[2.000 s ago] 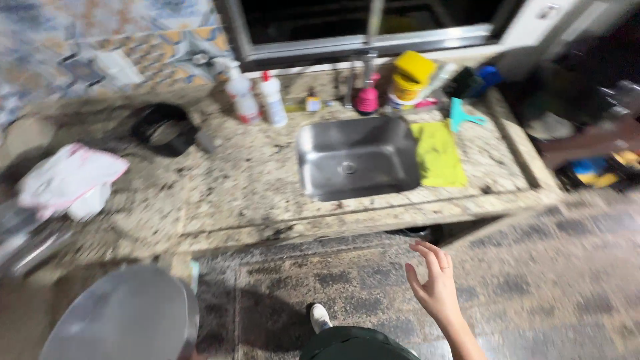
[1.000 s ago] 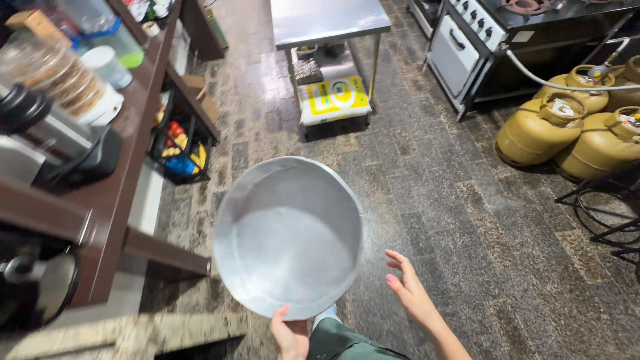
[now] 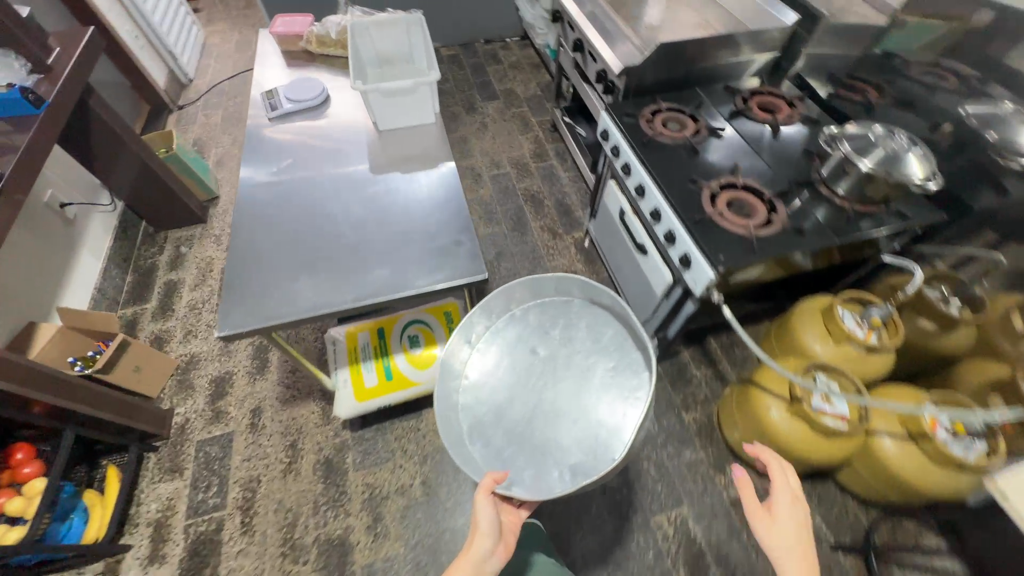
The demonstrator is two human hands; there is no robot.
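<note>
My left hand grips the near rim of a large round aluminium pan, thumb over the edge and fingers beneath. The pan's inside faces up and holds nothing. To the right, my right hand is held in the air with thumb and fingers apart, touching nothing, near the yellowish gas cylinders. Beyond the pan stands a stainless steel table bearing a digital kitchen scale and a white plastic bin.
A black gas stove with a lidded metal pot stands at the right; a hose runs from it over the cylinders. Under the table lies a white and yellow sack. At left are an opened cardboard box and a black produce crate.
The view has swung from the sink to the steel table and stove. Two seconds ago only one hand showed; a second ago my left hand was on the pan's rim, as now.
</note>
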